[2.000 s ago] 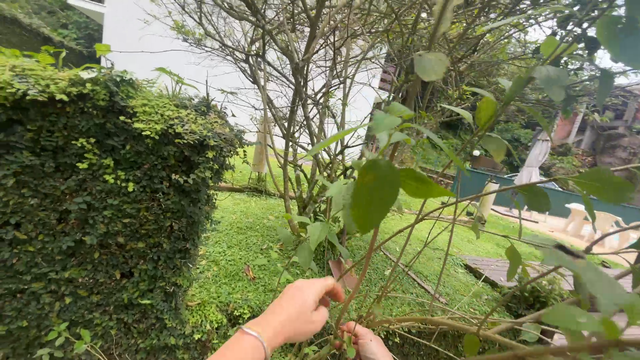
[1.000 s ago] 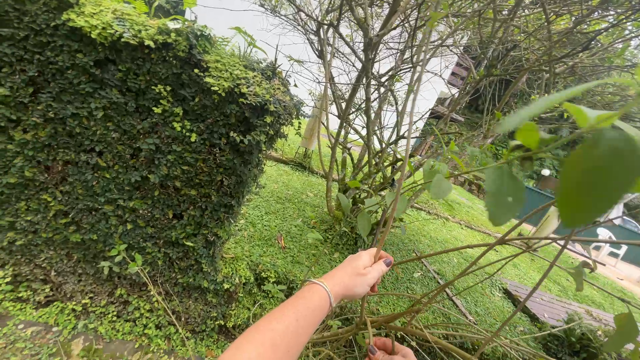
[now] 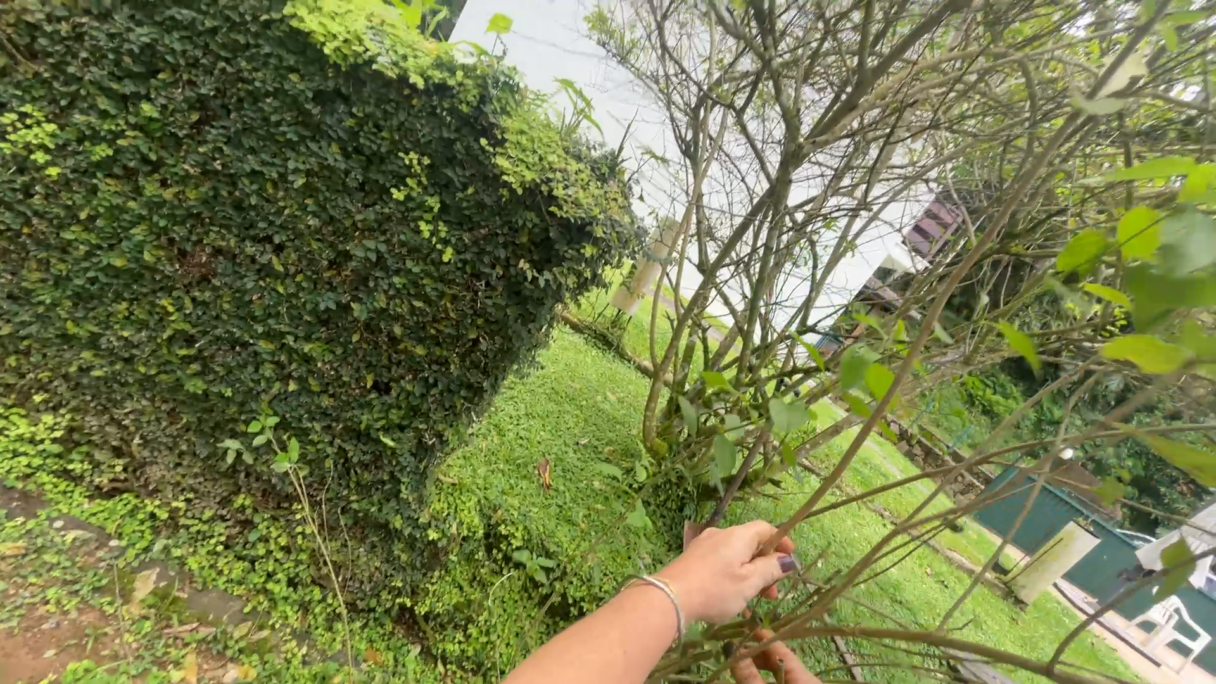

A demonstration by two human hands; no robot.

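My left hand (image 3: 731,575), with bracelets on its wrist and dark nail polish, is closed around a thin woody stem (image 3: 879,389) of a leafy shrub. The stem slants up to the right from its fingers. Just below, my right hand (image 3: 774,660) shows only partly at the bottom edge, its fingers among the lower stems; its grip is unclear. Thin branches (image 3: 950,651) fan out to the right of both hands. A small flat brownish piece (image 3: 692,534) shows just beyond my left hand; I cannot tell what it is.
A dense leafy hedge (image 3: 285,285) stands at the left. Grass (image 3: 570,427) slopes behind the hands, with a many-stemmed shrub (image 3: 760,247) before a white wall (image 3: 560,43). At the right are a green barrier (image 3: 1035,522), a pale post (image 3: 1053,562) and a white chair (image 3: 1170,627).
The view has swung, bringing more hedge in at the left. The large leaves that hung close in front two seconds ago are now off to the right.
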